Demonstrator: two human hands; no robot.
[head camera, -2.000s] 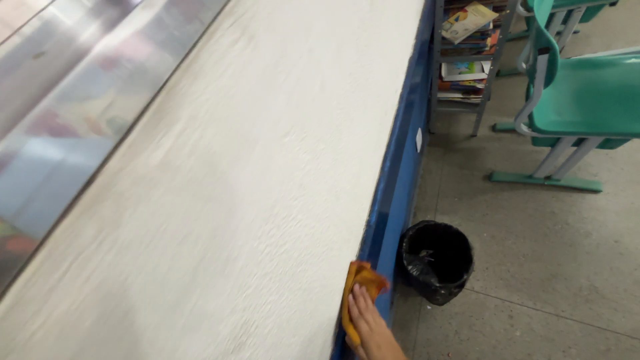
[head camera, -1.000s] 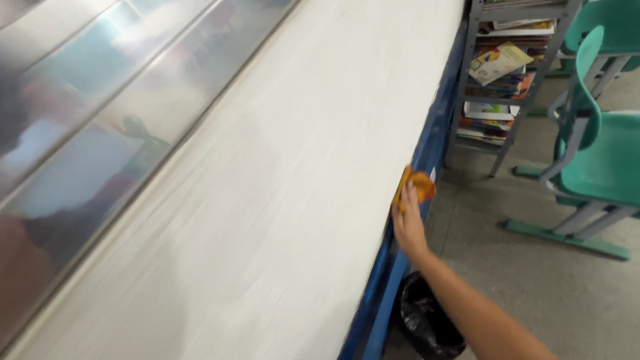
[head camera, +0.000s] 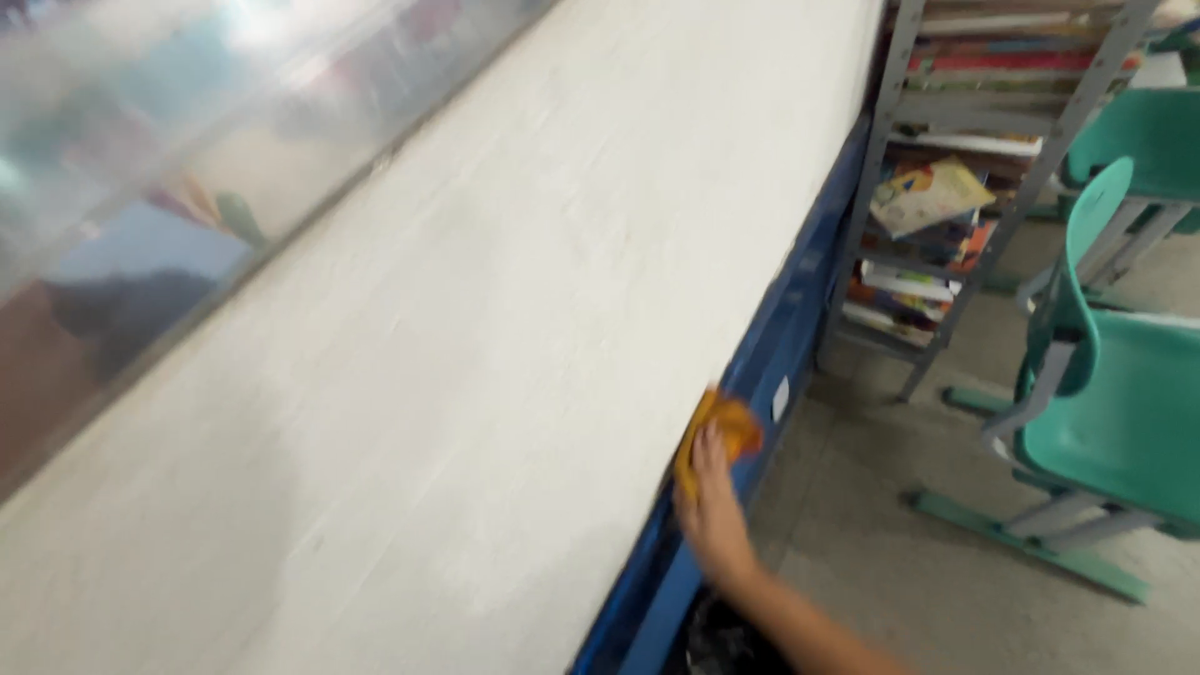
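Observation:
My right hand (head camera: 717, 511) holds an orange-yellow cloth (head camera: 720, 433) against the top of a blue ledge (head camera: 792, 309), where the ledge meets a white wall (head camera: 487, 347). The fingers lie over the cloth, and the arm reaches in from the bottom right. Reflective window glass (head camera: 187, 159) with a narrow frame runs along the upper left of the wall. My left hand is out of view.
Beyond the hand, a grey metal shelf (head camera: 886, 159) holds books and papers (head camera: 928, 195). Green chairs (head camera: 1116, 412) stand on the grey floor at the right. Below my forearm is a bin with a black liner (head camera: 722, 642).
My right hand with the cloth has moved along the blue ledge, away from the black-lined bin and toward the bookshelf. The view has shifted along too.

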